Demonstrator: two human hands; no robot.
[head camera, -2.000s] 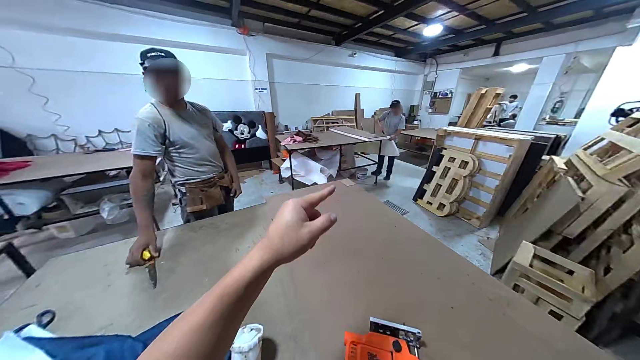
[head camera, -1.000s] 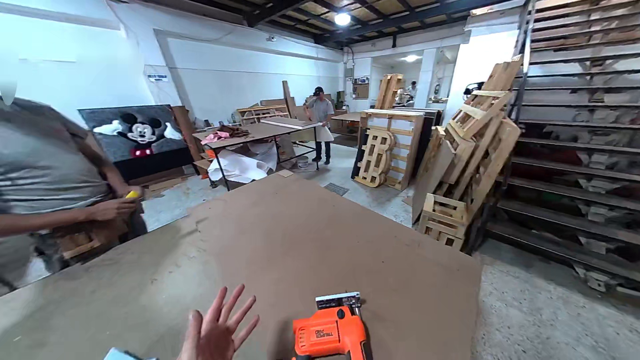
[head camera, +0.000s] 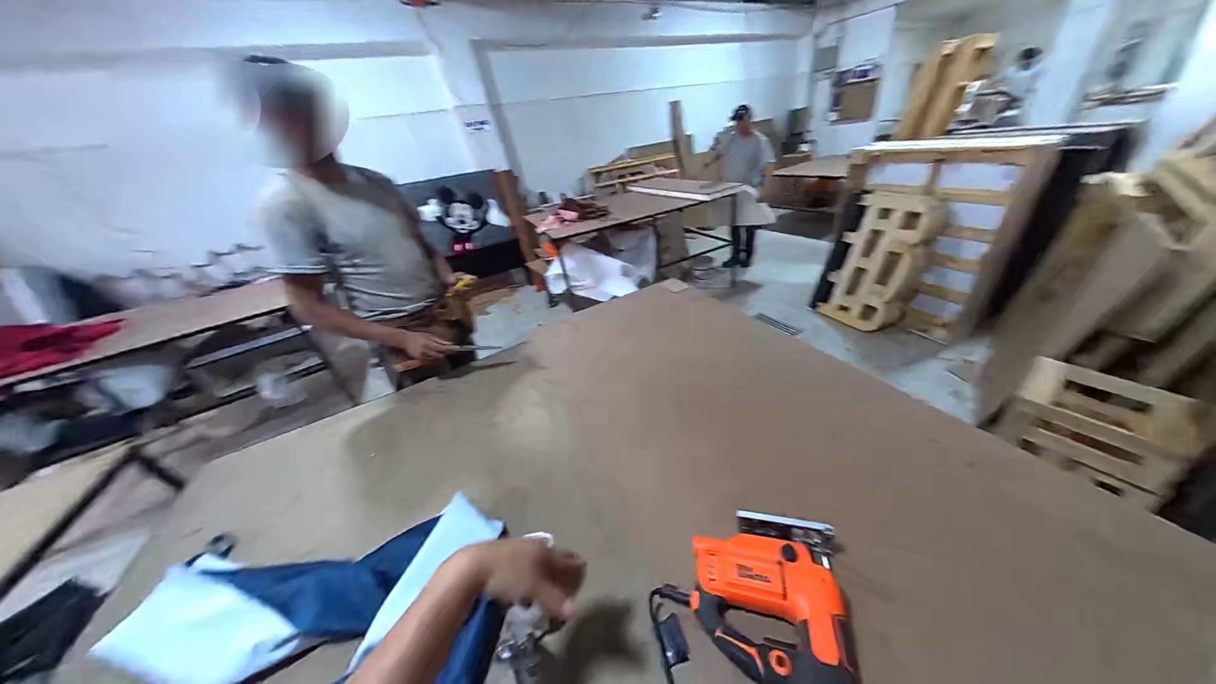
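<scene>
My left hand (head camera: 534, 575), blurred, reaches over the tabletop (head camera: 589, 427) from the lower left, its fingers bent downward. Whether it holds anything is not clear. Close by it are a white rim (head camera: 540, 539) of some container, partly covered, and a shiny metal object (head camera: 521, 638) of unclear kind. Blue denim cloth with pale parts (head camera: 313, 594) lies left of and under the forearm. An orange and black jigsaw (head camera: 774, 594) rests on its side to the right of the hand, its metal base plate at the far end and its cord at the left. My right hand is out of view.
A person (head camera: 361, 247) stands at the left table edge, with a thin tool in one hand and something yellow in the other. Another person (head camera: 746, 161) stands at a farther table (head camera: 627, 211). Wooden frames (head camera: 1111, 418) lean at right. A side table (head camera: 190, 318) carries red cloth.
My left hand, spread with fingers apart one second ago, now has bent fingers beside the denim. The view has swung back left, showing more of the nearer person.
</scene>
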